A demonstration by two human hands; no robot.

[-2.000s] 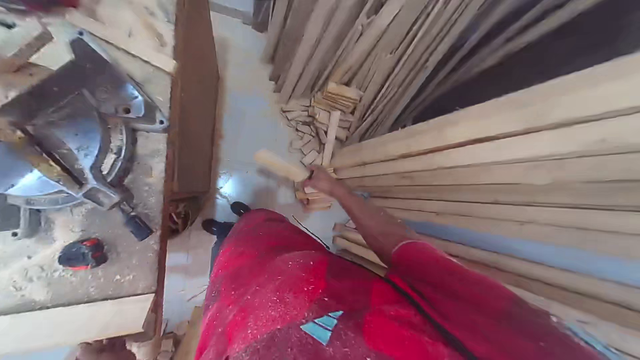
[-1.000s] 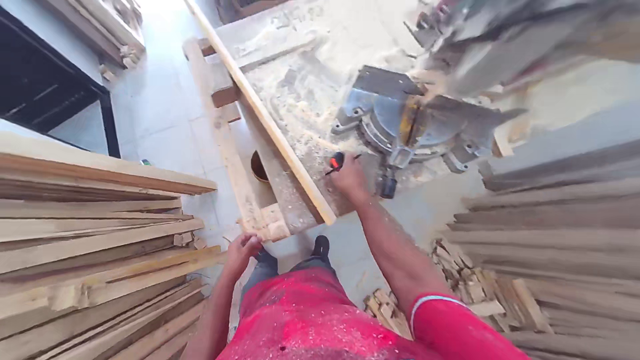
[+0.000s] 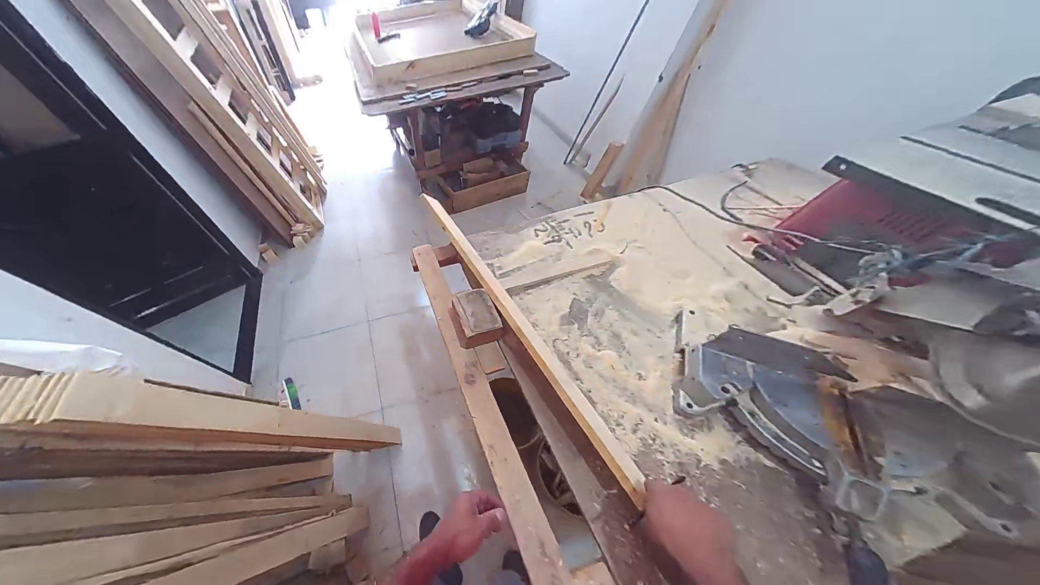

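Note:
My left hand (image 3: pixel 475 520), fingers curled and nothing visible in it, is just left of a long wooden rail (image 3: pixel 479 398) at the workbench's side. Over the workbench edge, my right hand (image 3: pixel 691 528) is at the near end of a long, narrow wooden board (image 3: pixel 552 366). Small dark tips show beside its fingers; what they belong to is hidden. The board lies lengthwise along the edge of the sawdust-covered workbench (image 3: pixel 601 325). A wooden block (image 3: pixel 477 317) sits across the rail, left of the board. To the right is a metal miter saw (image 3: pixel 772 406).
Stacked boards (image 3: pixel 203 422) reach in from the left. A red and grey machine (image 3: pixel 877 211) and a black cable (image 3: pixel 707 207) are at the right back. Further off, a table (image 3: pixel 463 85) carries a shallow wooden tray (image 3: pixel 447 57). A bucket-like container (image 3: pixel 513 406) stands below the rail.
The view has tilted up along the workbench. A second ago my right hand was at a red and black object on the bench; now it is at the board's near end.

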